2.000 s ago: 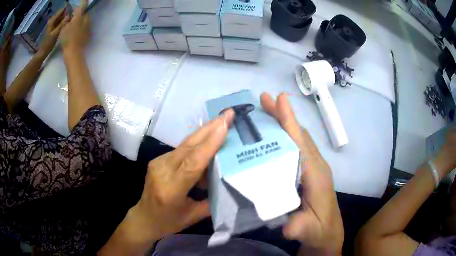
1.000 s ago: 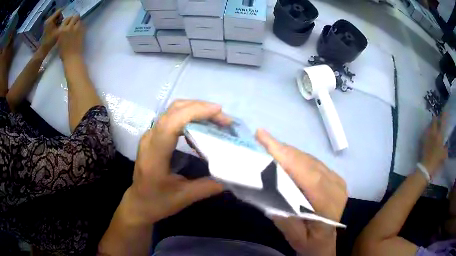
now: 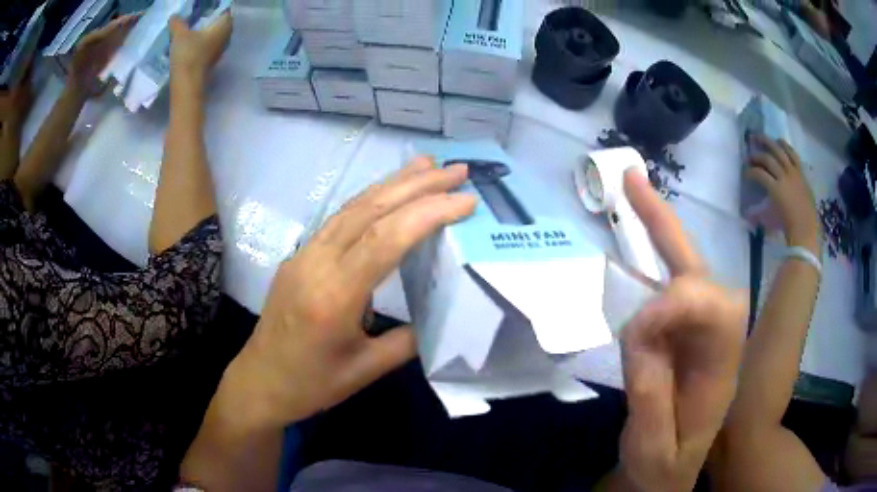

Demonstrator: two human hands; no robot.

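Note:
A light blue and white retail box (image 3: 524,217) stands tilted in front of me, its picture side up and its open end towards me. White flaps (image 3: 545,300) spread out at that end; the inside looks pale and shadowed. My left hand (image 3: 337,288) holds the box by its left side, fingers over the top edge. My right hand (image 3: 678,332) is just right of the box, index finger extended and other fingers curled; no object shows in it. The white handheld fan (image 3: 625,216) lies on the table behind my right hand, which partly hides it.
Closed boxes (image 3: 402,69) are stacked at the back centre. Black inserts (image 3: 664,103) stand in two stacks behind the fan, with small black parts (image 3: 664,168) beside them. A worker's arms (image 3: 183,144) are at the left; another worker's arm (image 3: 784,288) reaches to a box (image 3: 763,120) at the right.
The box has turned back picture side up, with its end flaps spread. My right hand has come off the box to the right. The neighbours' hands have moved, the right one forward to a box.

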